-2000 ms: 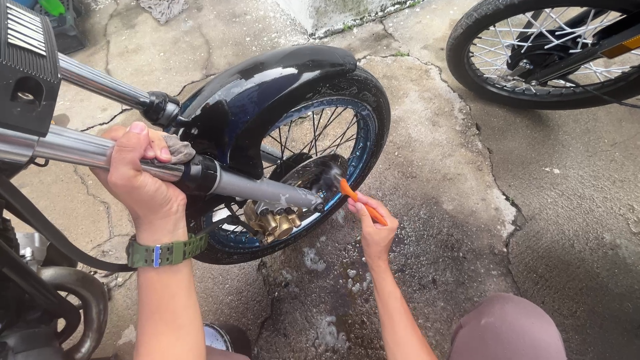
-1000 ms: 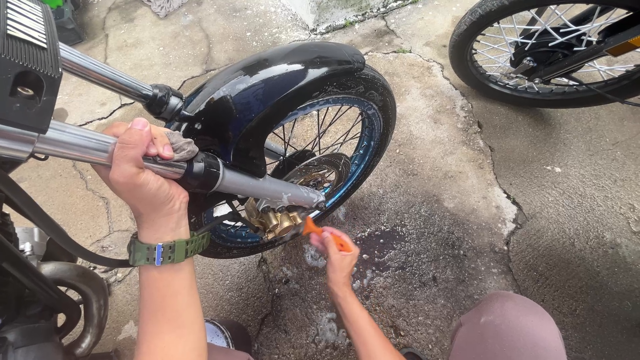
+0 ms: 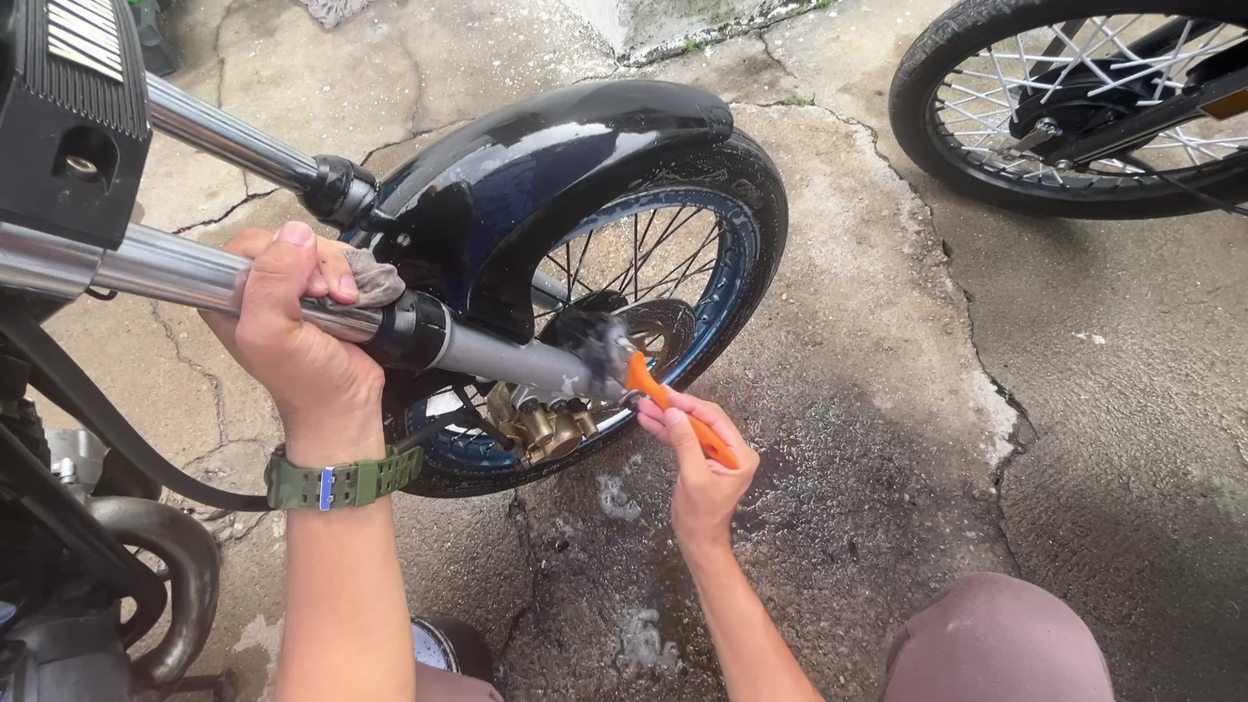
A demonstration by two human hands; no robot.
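My left hand [image 3: 302, 331] is closed around the chrome fork tube [image 3: 175, 275] of a motorcycle, with a grey rag [image 3: 372, 279] pinched at its fingers. Below it the grey lower fork leg [image 3: 522, 363] runs down to the front wheel's hub. In my right hand [image 3: 707, 458] is an orange-handled brush [image 3: 673, 402], its dark bristles blurred against the lower end of the fork leg, in front of the brake disc [image 3: 668, 327]. Gold-coloured brake caliper parts [image 3: 556, 429] sit just under the leg. A wet black fender [image 3: 585, 127] covers the top of the blue-rimmed wheel [image 3: 746, 244].
A second motorcycle's spoked wheel [image 3: 907, 127] stands at the upper right. Cracked, wet concrete [image 3: 838, 468] with patches of foam lies under the front wheel. A curved exhaust pipe [image 3: 185, 565] is at the lower left, and a round container [image 3: 453, 648] stands by my leg.
The brush in my right hand has gone from beside the disc to the caliper, and is now back up at the fork leg's lower end. My left hand has kept its place.
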